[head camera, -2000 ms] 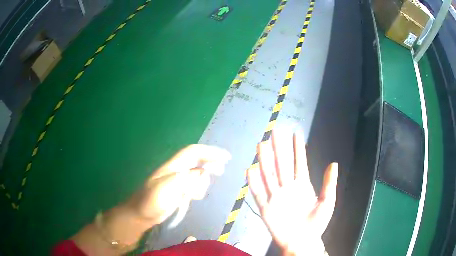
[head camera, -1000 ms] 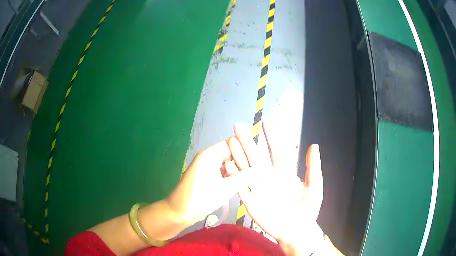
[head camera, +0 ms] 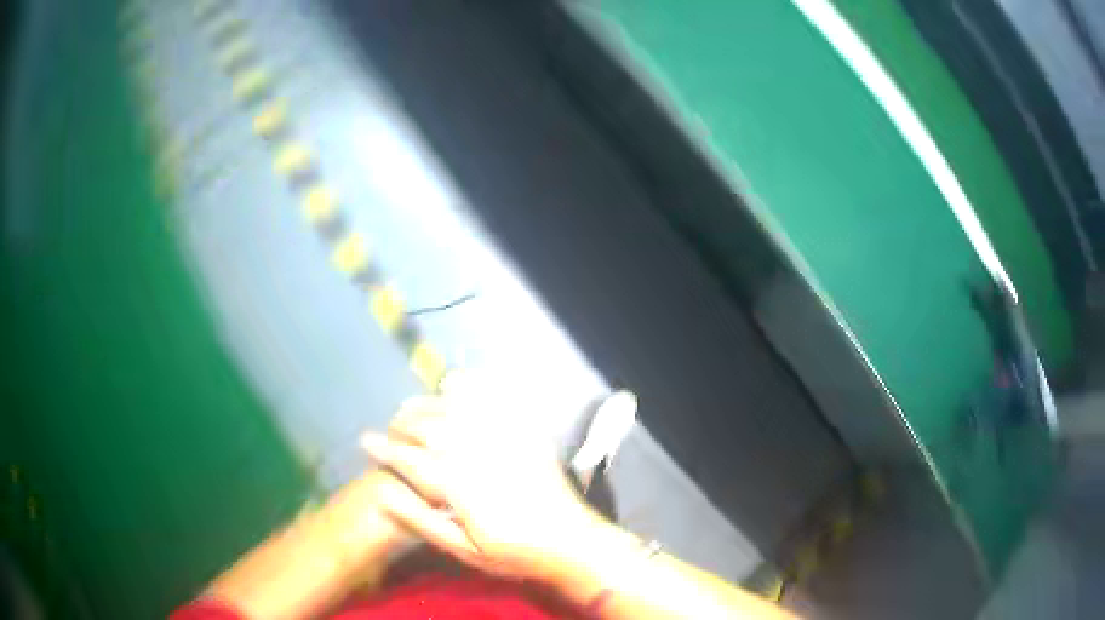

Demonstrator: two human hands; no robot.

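My left hand (head camera: 390, 484) and my right hand (head camera: 503, 484) are together at the lower middle, in front of my red clothing. The right hand overlaps the left, and both are overexposed and blurred. No object shows in or between them. The left hand's fingers are mostly hidden, and the finger pose of both hands is unclear.
A green-topped bench (head camera: 776, 182) with white edging runs down the right side, with dark blurred items (head camera: 1008, 351) on it. Yellow-black tape (head camera: 321, 206) and a thin dark wire (head camera: 444, 305) lie on the grey floor. A white shoe (head camera: 610, 426) shows beside my right hand.
The view has swung right toward the bench, and the picture is blurred. The right hand has turned from an open, spread palm to lie over the left. The black mat and the carton are out of view.
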